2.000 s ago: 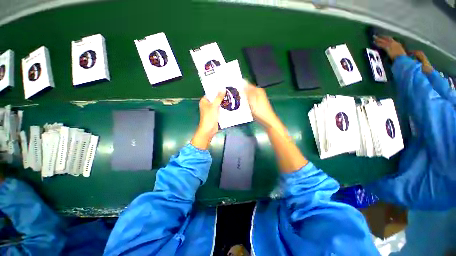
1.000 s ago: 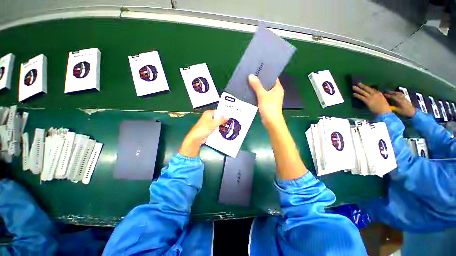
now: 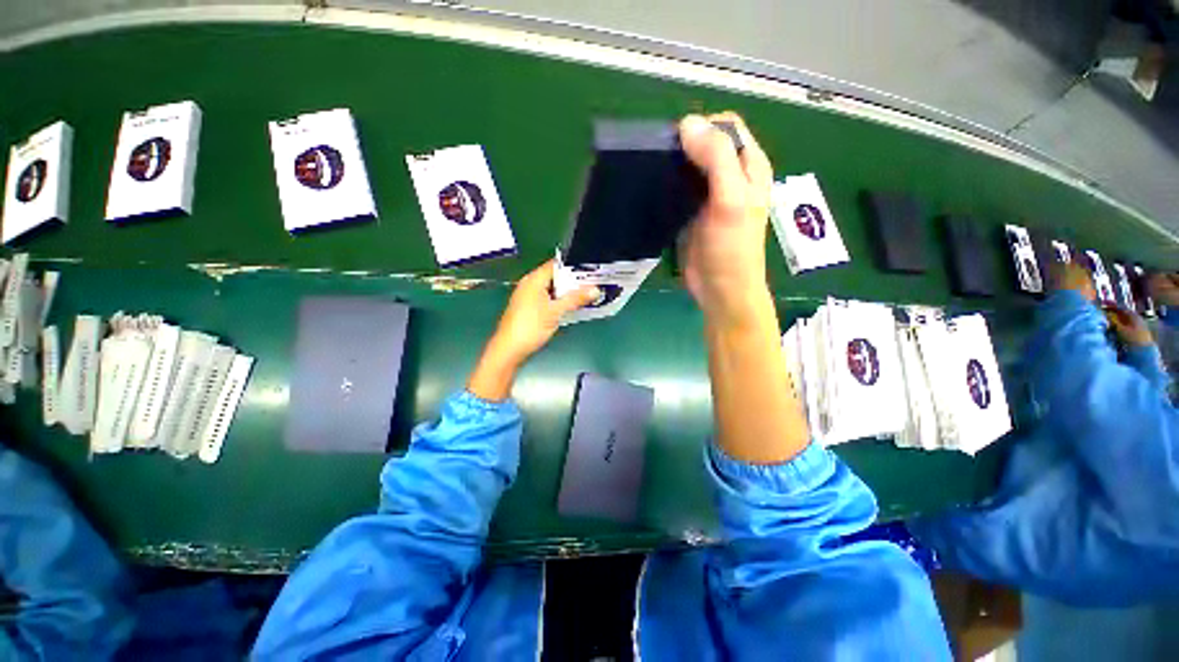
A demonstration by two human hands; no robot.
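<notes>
My left hand holds a white outer sleeve with a watch picture above the bench. My right hand grips a dark inner gift box at its upper right. The box is tilted, its lower end at the sleeve's upper opening; how far it is inside cannot be told. A plain dark box lies on the bench in front of me. A larger dark box lies left of it.
White sleeved boxes stand in a row on the green belt. Dark boxes lie on it at right. Fanned sleeves lie at right, white strips at left. Another person's blue sleeve is at far right.
The dark box in my right hand has tipped from flat to steep, its end now at the sleeve. Belt boxes have shifted left, and more dark boxes show at right.
</notes>
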